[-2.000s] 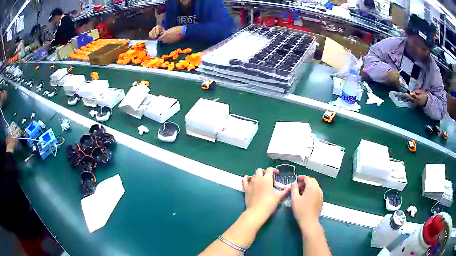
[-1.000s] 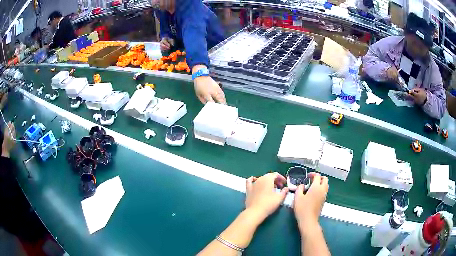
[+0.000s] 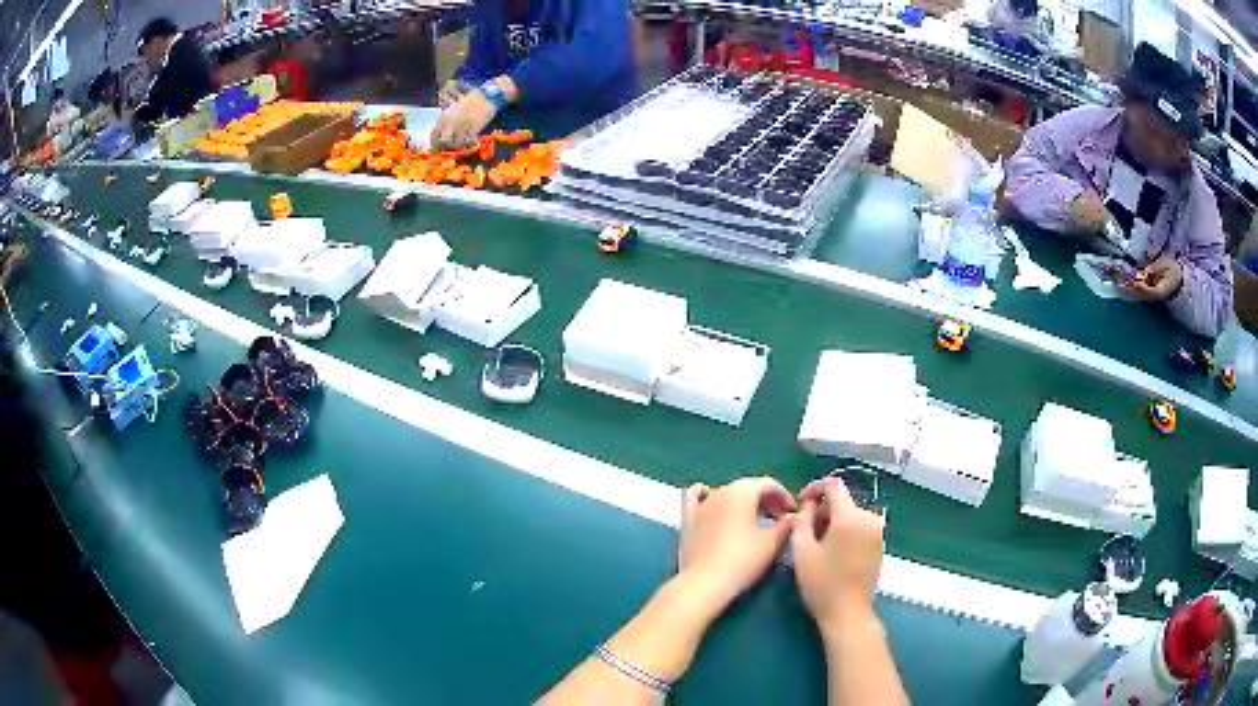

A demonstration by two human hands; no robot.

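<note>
My left hand and my right hand are bare and meet fingertip to fingertip over the white strip at the belt's near edge. The fingers are pinched together; whether they hold something small is hidden. A charging case with a white rim and dark interior sits on the belt just behind my right hand, partly covered by it. Behind it stands a white retail box, with its open tray beside it.
More white boxes, a case and earbuds lie along the belt. Dark shells and white paper lie left. A red-capped bottle and smaller bottle stand right. People sit across.
Boxes and cases on the belt have moved right; the case has slid from between my hands to behind my right one. My fingertips have closed together. The blue-sleeved person's arm reached over the belt and withdrew.
</note>
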